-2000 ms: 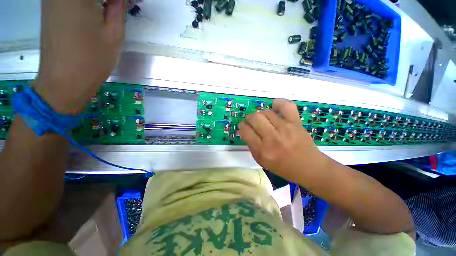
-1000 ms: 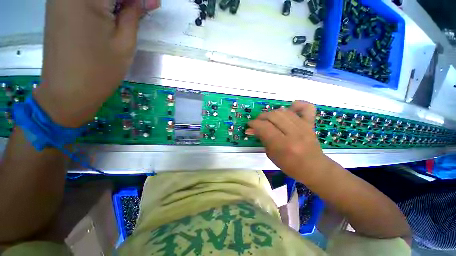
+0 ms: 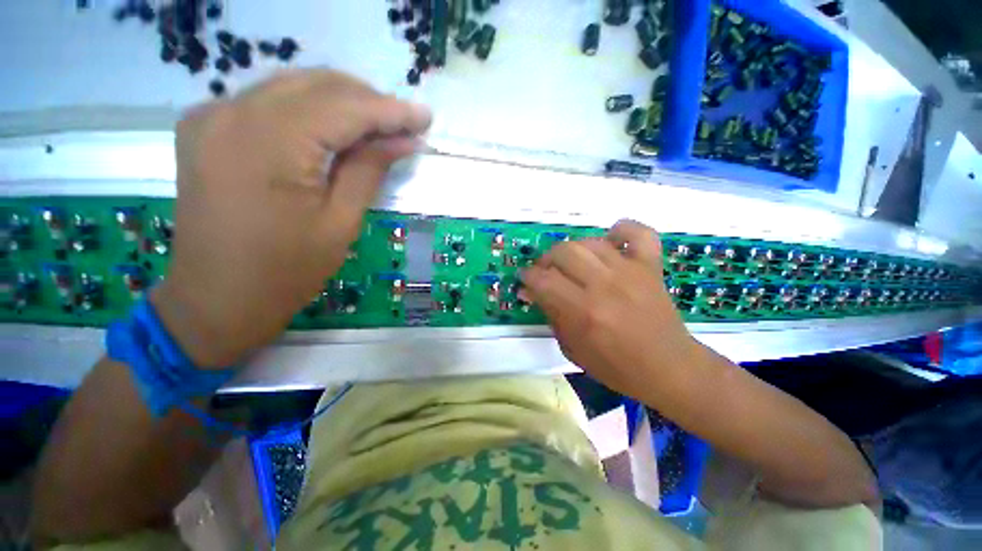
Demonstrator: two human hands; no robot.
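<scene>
A long green circuit board (image 3: 463,307) lies between the metal rails, with small red, blue, white and black parts in two rows. A second circuit board (image 3: 92,301) lies to its left across a narrow gap. My right hand (image 3: 603,285) rests over the right board, fingers bent down at its parts; whether it holds a part is hidden. My left hand (image 3: 291,172), with a blue wrist strap (image 3: 162,361), is raised over the left board and far rail. Its thumb and fingertips are pinched together; I cannot tell if a small part is between them.
A blue bin (image 3: 835,118) of striped capacitors stands on the white bench (image 3: 538,108) at the far right. Loose capacitors (image 3: 619,103) lie beside it, and small black parts (image 3: 232,48) lie at the far left. The near metal rail (image 3: 474,355) runs before my body; blue bins (image 3: 264,474) sit below.
My left hand has come back from the bench's far side, moving right and nearer. The left board has slid right, narrowing the gap. My right hand stays over the right board.
</scene>
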